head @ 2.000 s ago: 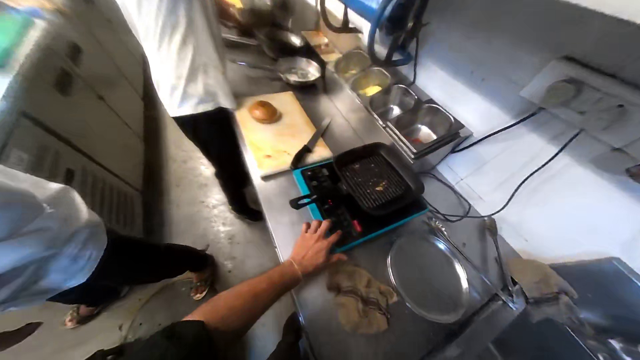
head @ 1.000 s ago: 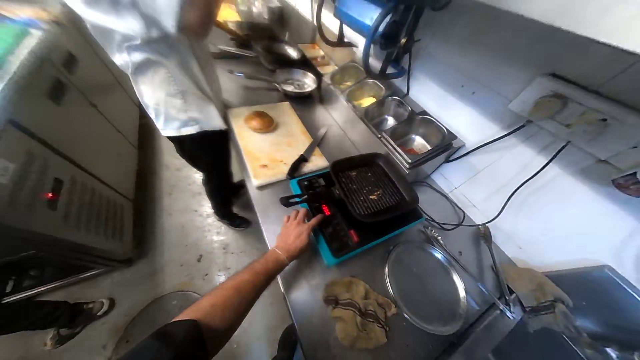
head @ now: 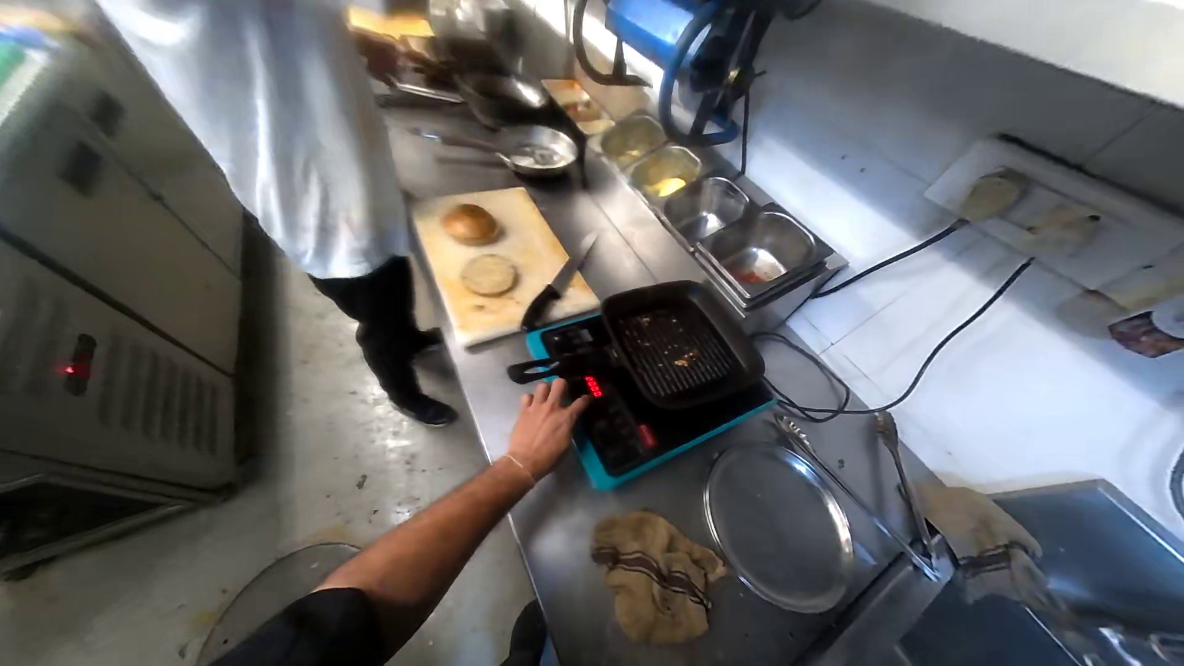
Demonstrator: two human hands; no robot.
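Observation:
My left hand (head: 546, 427) is at the near left edge of a black induction cooktop with a turquoise rim (head: 606, 476). One finger touches the control panel, beside a lit red display (head: 594, 387). The hand holds nothing. A square black grill pan (head: 689, 347) with brown bits inside sits on the cooktop, its handle (head: 546, 370) just above my fingers. Beyond it, a bun top (head: 470, 224) and a flat, pale bun half (head: 488, 275) lie on a cutting board (head: 444, 296). A black-handled knife (head: 555, 289) rests across the board's edge. My right hand is out of view.
A person in white (head: 277, 139) stands by the counter. Metal food pans (head: 758, 250) and a frying pan (head: 536, 148) are farther back. Near me lie a brown cloth (head: 652, 573), a round metal tray (head: 782, 527) and tongs (head: 851, 490). Black cords run to a wall socket.
My left hand has moved along the panel toward the pan handle, and a red display shows there. The pale bun half is now visible beside the bun top. A person at lower left has left view.

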